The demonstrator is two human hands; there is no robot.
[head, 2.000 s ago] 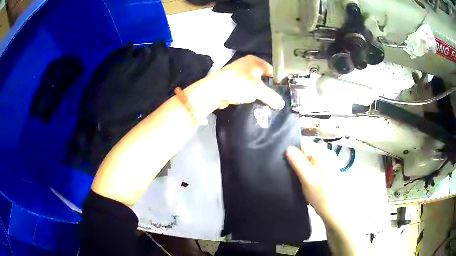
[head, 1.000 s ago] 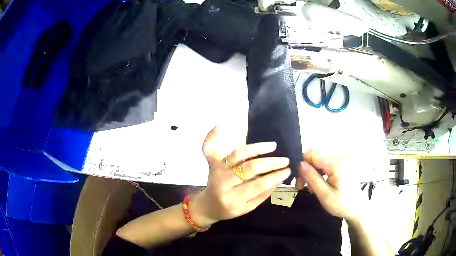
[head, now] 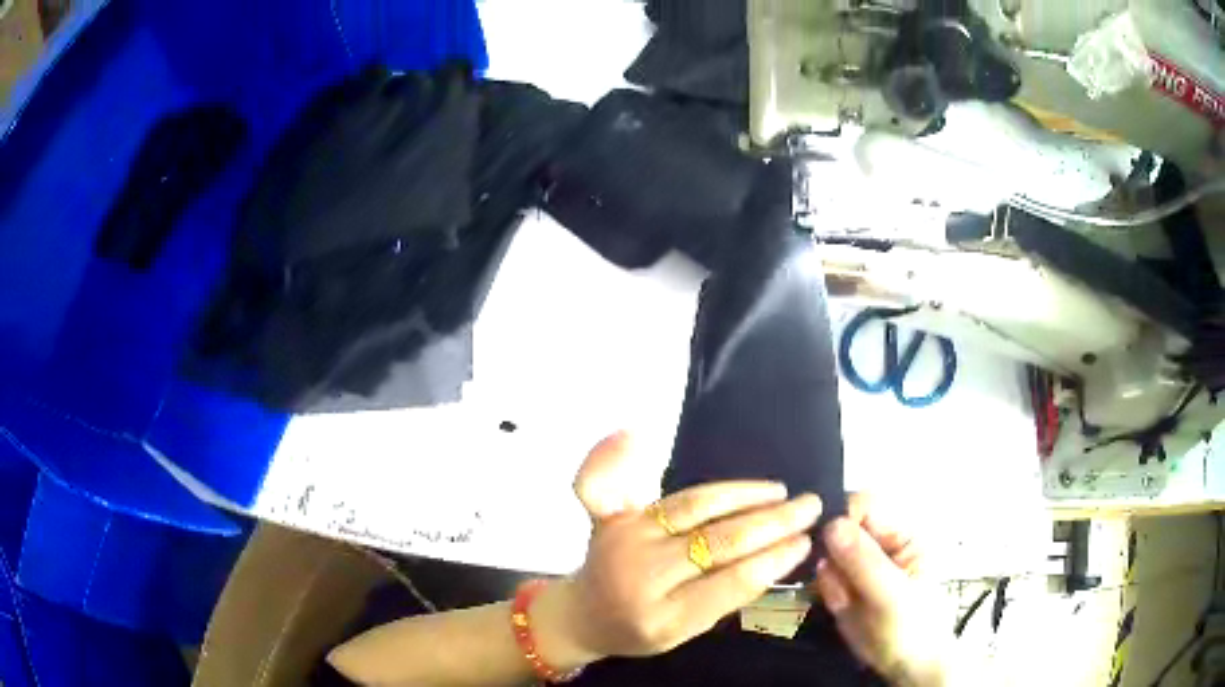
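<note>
A black fabric panel [head: 766, 389] runs from the presser foot [head: 802, 181] of the sewing machine down to the table's front edge. My left hand [head: 699, 557] lies flat on its near end, fingers extended to the right. My right hand [head: 867, 577] pinches the panel's near right corner between thumb and fingers. Another black piece with a small pale mark [head: 645, 175] lies left of the presser foot and meets the panel there. It runs left towards a pile of cut black panels [head: 363, 242], partly in the blue bin.
The cream-green sewing machine [head: 793, 67] stands at the right. Scissors with blue handles [head: 897, 360] lie right of the panel. The blue bin [head: 81, 403] is at the left, a brown cardboard box [head: 276, 604] at the lower left. A small dark scrap [head: 508, 427] lies on the white table [head: 591, 349].
My left hand has left the presser foot area and come down to the panel's near end. My right hand has moved down to the corner. A marked black piece now spans from pile to machine.
</note>
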